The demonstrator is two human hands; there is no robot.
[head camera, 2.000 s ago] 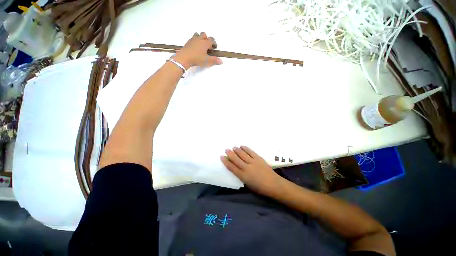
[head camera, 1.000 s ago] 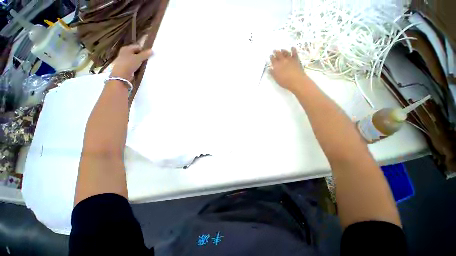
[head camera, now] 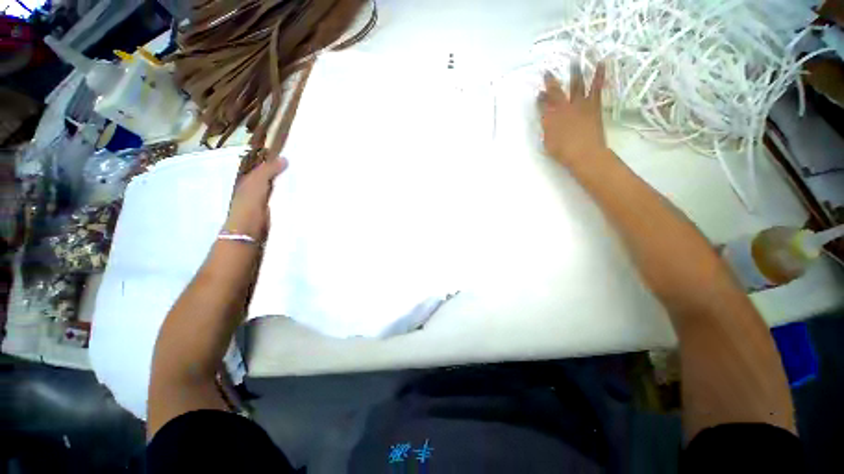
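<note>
A large white panel (head camera: 398,204) lies on the white tabletop in front of me, its lower edge slightly raised and curled. A brown strip (head camera: 291,109) runs along its upper left edge. Small dark marks show near its far end. My left hand (head camera: 254,196) grips the panel's left edge, with the thumb on top; the fingers underneath are hidden. My right hand (head camera: 574,120) lies palm down at the panel's right side, fingers spread, holding nothing. I cannot tell whether it rests on panel or table.
Brown straps (head camera: 250,51) lie upper left, beside a white container (head camera: 143,100). Stacked white panels (head camera: 171,255) lie left. White strips (head camera: 685,74) are heaped upper right. An amber glue bottle (head camera: 779,256) lies beyond my right forearm. A blue bin (head camera: 794,354) is below the table edge.
The panel has turned, its brown-edged side going from the far side to my left. My left hand has moved left with it. My right hand has moved from the near edge to the far right.
</note>
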